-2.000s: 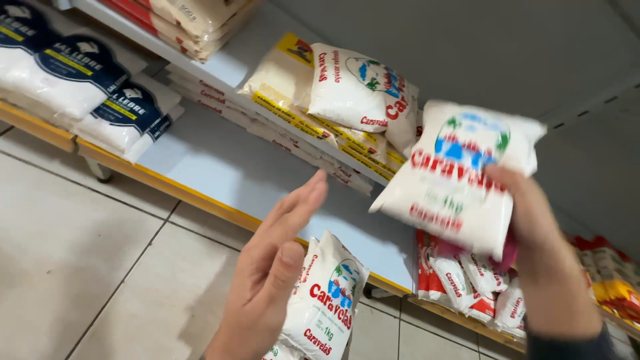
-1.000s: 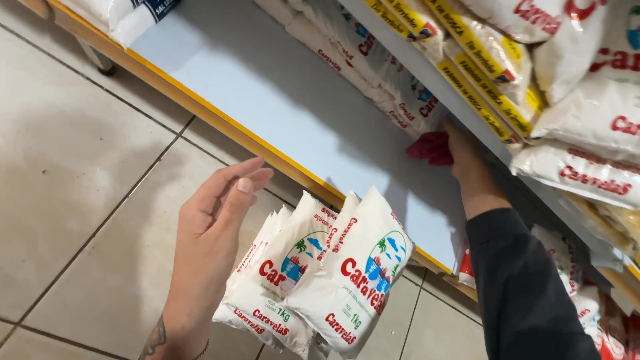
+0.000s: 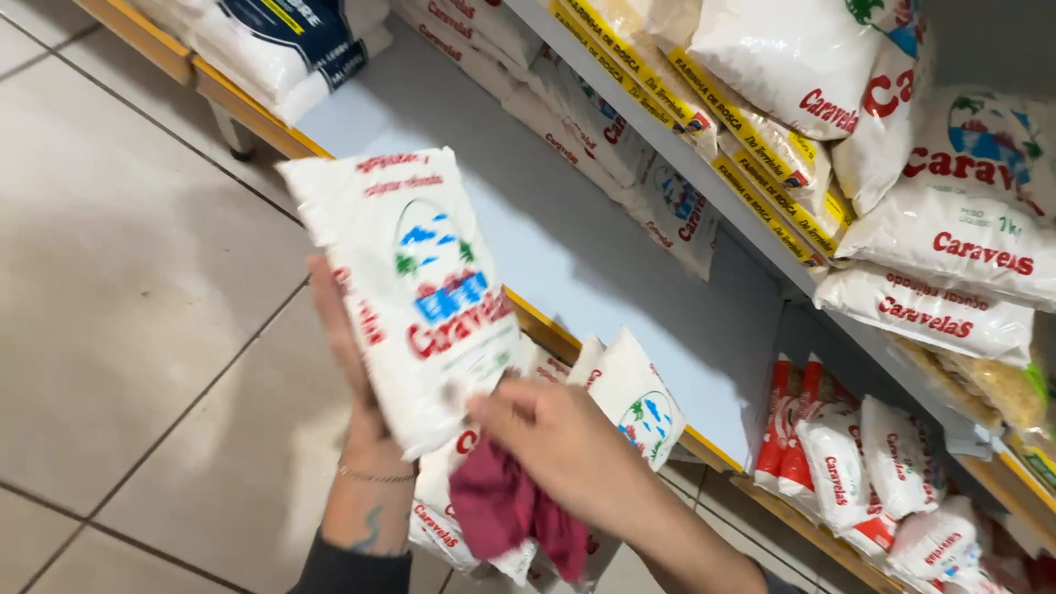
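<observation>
A white plastic bag of Caravelas sugar (image 3: pixel 421 289) is held up in the middle of the view. My left hand (image 3: pixel 355 363) grips it from behind and along its left side, most of the fingers hidden by the bag. At the bag's lower right corner, my right hand (image 3: pixel 536 437) pinches a crumpled magenta cloth (image 3: pixel 503 503), its fingertips at the bag; whether they also grip the bag is unclear. Below and behind both hands stand several more Caravelas bags (image 3: pixel 639 404), partly hidden, beside the front edge of the lower shelf.
The lower shelf (image 3: pixel 577 256) has a yellow front edge and Caravelas bags lying along its back. Dark-labelled salt bags (image 3: pixel 289 49) lie at its left. On the upper shelf are breadcrumb packs (image 3: pixel 742 140) and more Caravelas bags (image 3: pixel 949 239). Small red and white packs (image 3: pixel 841 462) fill the lower right.
My left hand, empty a second ago, now holds a sugar bag. My right hand has come back from the rear of the lower shelf with the magenta cloth.
</observation>
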